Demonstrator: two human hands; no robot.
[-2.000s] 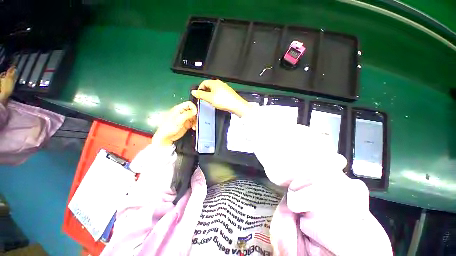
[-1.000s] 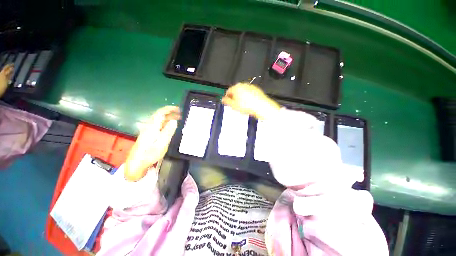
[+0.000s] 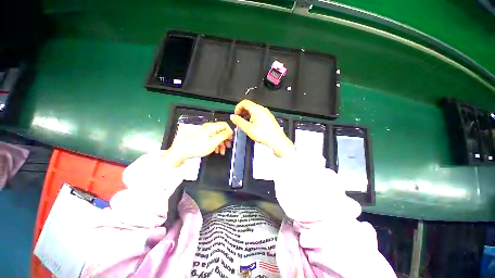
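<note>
A phone stands tilted nearly on its edge over the near black tray, at the side of a vacated dark slot. My right hand grips its upper end with the fingertips. My left hand is just left of the phone, fingers curled, fingertips close to its edge; whether they touch it is unclear. A lit phone lies in the leftmost slot, partly under my left hand. More lit phones lie in the slots to the right, one partly covered by my right sleeve.
A second black tray lies beyond, with a dark phone at its left end and a pink counter. A red crate with a clipboard is at left. Dark trays lie at far right. A pink sleeve shows at far left.
The first phone, tilted earlier, now lies in its slot. My right hand has lifted the second phone onto its edge. My left hand has moved right, beside it. The view has shifted right.
</note>
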